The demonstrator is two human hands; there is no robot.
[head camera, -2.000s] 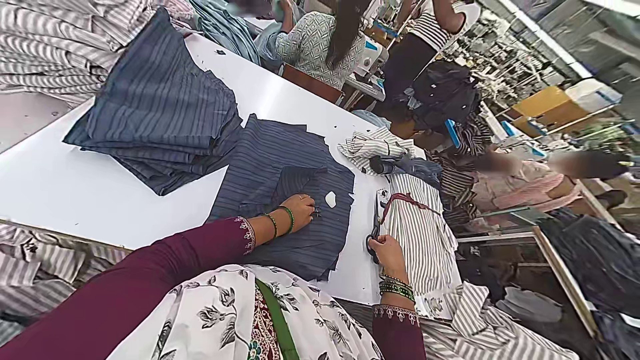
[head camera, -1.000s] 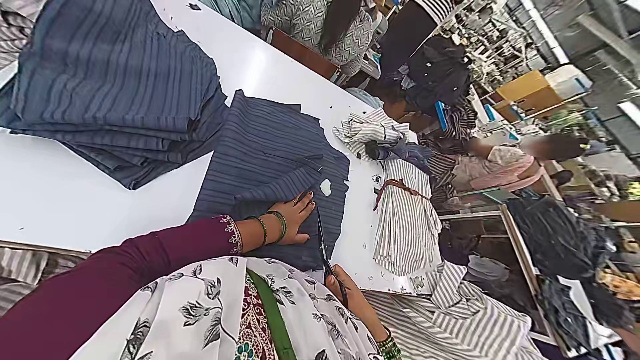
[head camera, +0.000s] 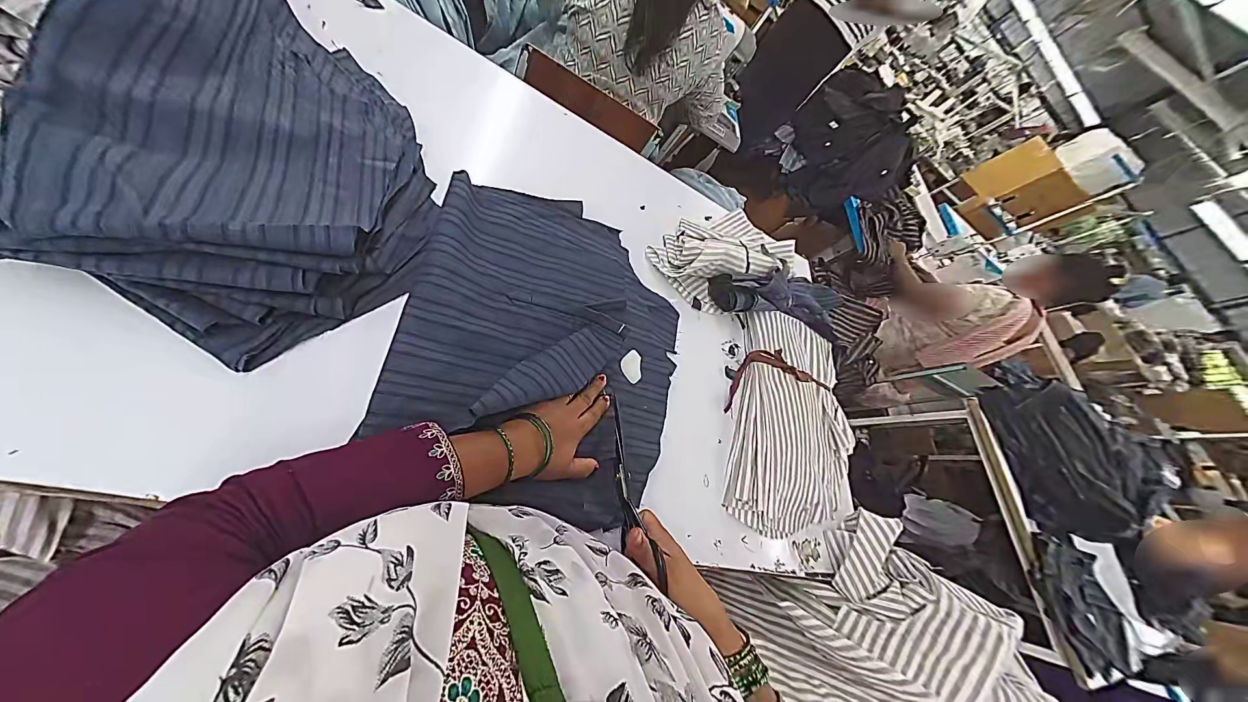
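Note:
My left hand lies with fingers spread on a dark blue striped fabric piece, just left of the scissor blades. My right hand grips dark-handled scissors, whose blades point away from me over the fabric's lower right part. A small white patch shows on the fabric beyond the blade tips. A folded flap of the same cloth lies above my left fingers. Whether the blades are cutting cloth, I cannot tell.
A stack of blue striped fabric lies on the white table at left. Right of the work are a tied bundle of white striped cloth and a crumpled one. Striped cloth hangs by the near edge. People sit beyond the table.
My right hand has brought the scissors left from beside the tied striped bundle to the blue fabric near my left hand. The left hand stays on the fabric. The view has shifted.

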